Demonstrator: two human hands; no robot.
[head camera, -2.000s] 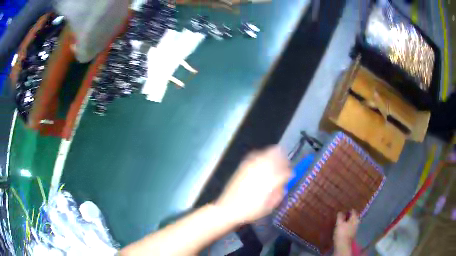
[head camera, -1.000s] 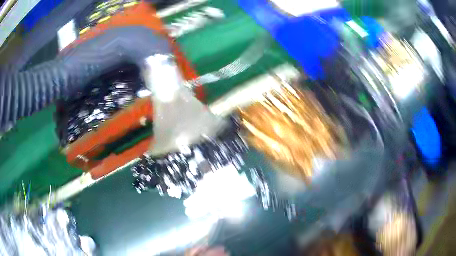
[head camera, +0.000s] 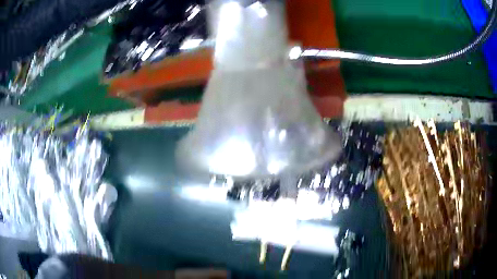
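Neither of my hands can be made out. A blurred skin-toned sliver at the bottom edge is too small to name. White power cords (head camera: 54, 190) lie in a bundle at the left, with thin coloured wire ends pointing up. A heap of small black switches (head camera: 357, 158) lies behind and right of the white tape (head camera: 283, 231). Two short brass-coloured pegs (head camera: 274, 256) stick out from the tape towards me. A pile of long brass strips (head camera: 436, 201) lies at the right. The picture is blurred and bright glare hides detail.
A translucent extraction hood (head camera: 261, 120) hangs over the bench centre and hides part of the heap. Behind it is a red-orange rack (head camera: 316, 71) with more black parts (head camera: 158, 41). A thin silver gooseneck (head camera: 381, 57) curves right. A dark shape is at the bottom left.
The view has swung from the seat and cartons on the right back to the bench, now nearly level. The arm and hands seen earlier are gone. The hood is now larger and central.
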